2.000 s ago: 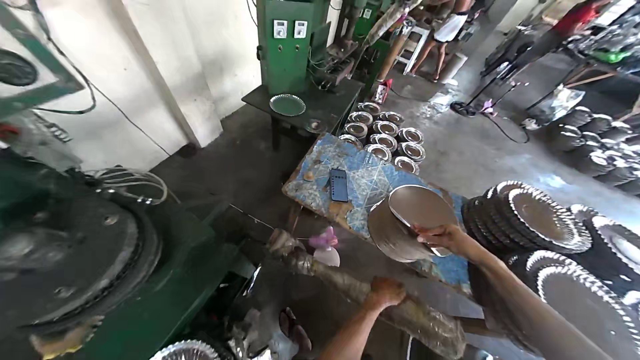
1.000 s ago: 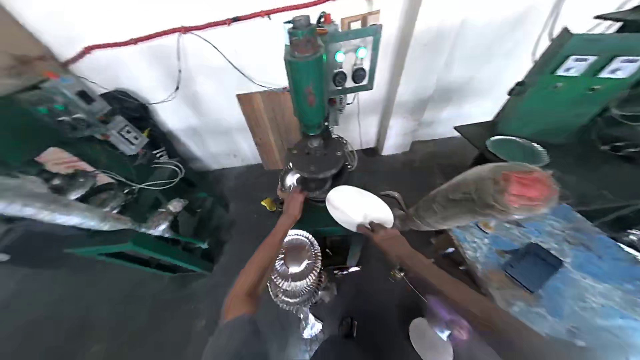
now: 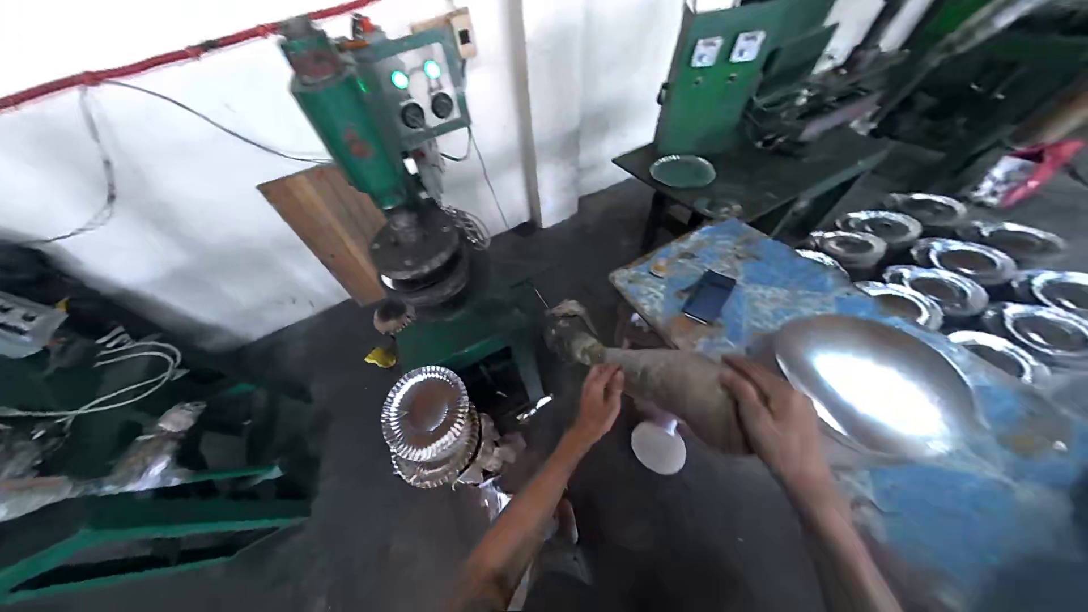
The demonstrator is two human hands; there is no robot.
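Note:
Both bare hands are over a long padded roll in a dull, worn wrapping [image 3: 680, 391]. My left hand [image 3: 599, 398] has its fingers curled at the roll's narrow part. My right hand [image 3: 775, 416] lies over its thick end, beside the left edge of a pile of flat, shiny metal discs [image 3: 880, 387] on a blue patterned table [image 3: 943, 518]; whether it grips the roll or a disc is unclear. Beyond my left hand stands a green press [image 3: 361, 140] with round dark dies [image 3: 421, 255]. A stack of fluted silver plates [image 3: 427, 412] is left of my left forearm.
A dark phone [image 3: 710, 297] lies on the blue table. Many silver-rimmed pieces [image 3: 948, 289] stand behind it at right. A second green machine [image 3: 731, 81] has a fluted plate [image 3: 682, 171] on its bench. A pale round piece [image 3: 658, 448] is low below the roll. Green frame bars [image 3: 144, 518] are at left.
One second ago my left hand was at the press and my right held a pale disc near it; both are now over the roll. The view has swung right since then.

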